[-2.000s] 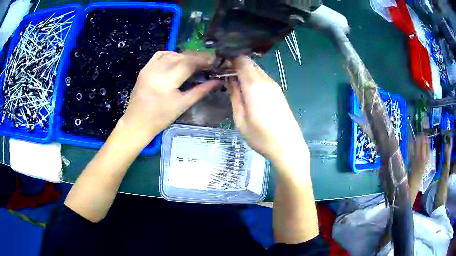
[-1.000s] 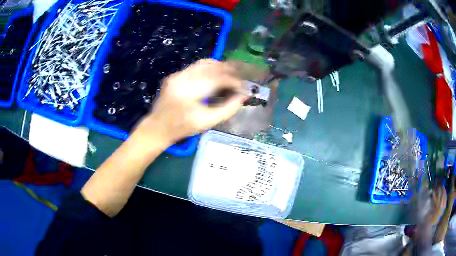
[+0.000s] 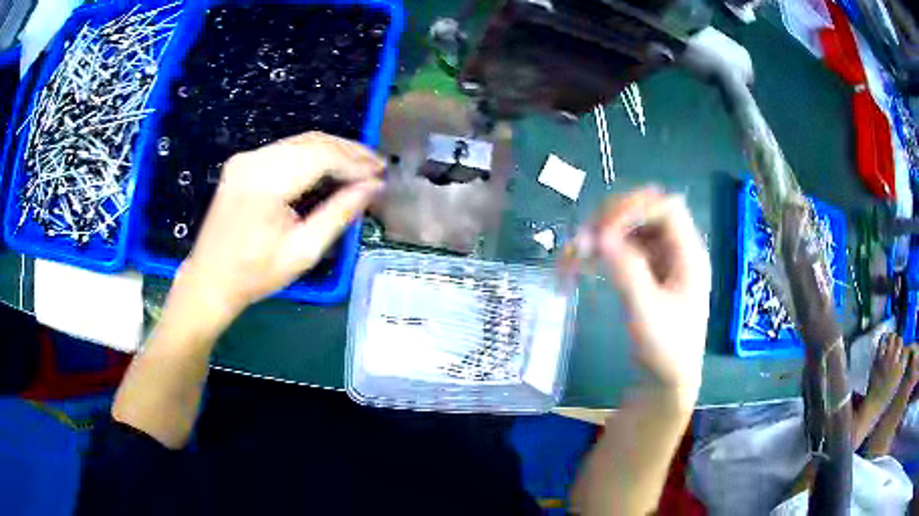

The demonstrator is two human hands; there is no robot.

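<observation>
My left hand (image 3: 267,217) is beside the press base plate (image 3: 423,207), with thumb and forefinger pinched at a tiny dark piece that looks like a ring (image 3: 394,159). My right hand (image 3: 660,282) is blurred, above the bench at the right end of the clear plastic box (image 3: 363,368); its fingertips are close together, and I cannot tell what they hold. The silvery fixture block (image 3: 474,152) stands on the base plate with no hand on it. Pins (image 3: 494,323) lie in rows on the white liner in the clear box.
A blue pin tray (image 3: 86,131) and a blue ring tray (image 3: 272,76) are at left. The press head (image 3: 554,60) is above, its wrapped lever (image 3: 786,222) slanting down right. Loose pins (image 3: 605,146), white scrap (image 3: 561,177) and a right-hand blue tray (image 3: 748,348) are there; another person's hands (image 3: 887,378) show lower right.
My hands have parted from the fixture block. My right hand, out of view one second ago, is back at right. My left hand is lower left of the block, fingers pinched.
</observation>
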